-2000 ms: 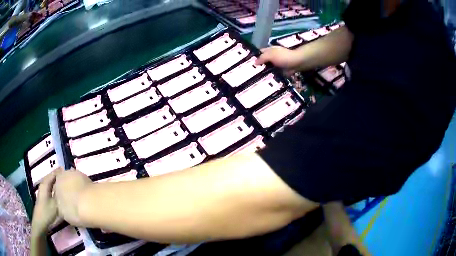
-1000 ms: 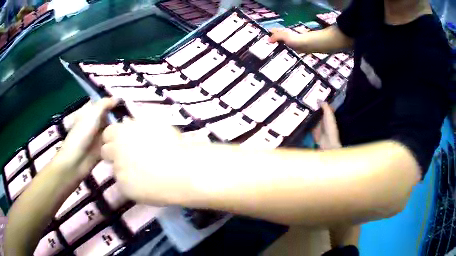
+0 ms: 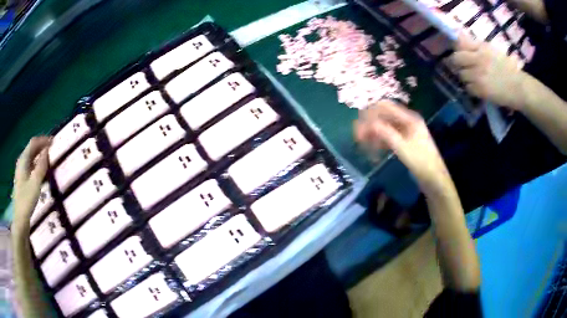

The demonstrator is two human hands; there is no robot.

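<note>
A black blister tray point(image 3: 244, 197) lies tilted across the left and middle of the view, with pink phone cases point(image 3: 168, 177) in its pockets. Each case shows a small dark cluster near one end. My left hand point(image 3: 32, 168) is at the tray's left edge, its fingers curled over the rim. My right hand point(image 3: 393, 129) is blurred, right of the tray, at the near edge of a loose pile of pink inserts point(image 3: 339, 59). Its fingers are bent; whether it holds any insert cannot be told.
Another person's hand point(image 3: 491, 71) is at the pale edge of another tray point(image 3: 429, 46) with pink cases, upper right. Pale sheeting point(image 3: 280, 261) shows under the near tray's edge. The green surface point(image 3: 261, 18) lies behind. Blue floor point(image 3: 516, 248) is at lower right.
The upper tray and the other person's arms have moved off the near tray to the right. The near tray and insert pile are uncovered. My right hand has come to the pile.
</note>
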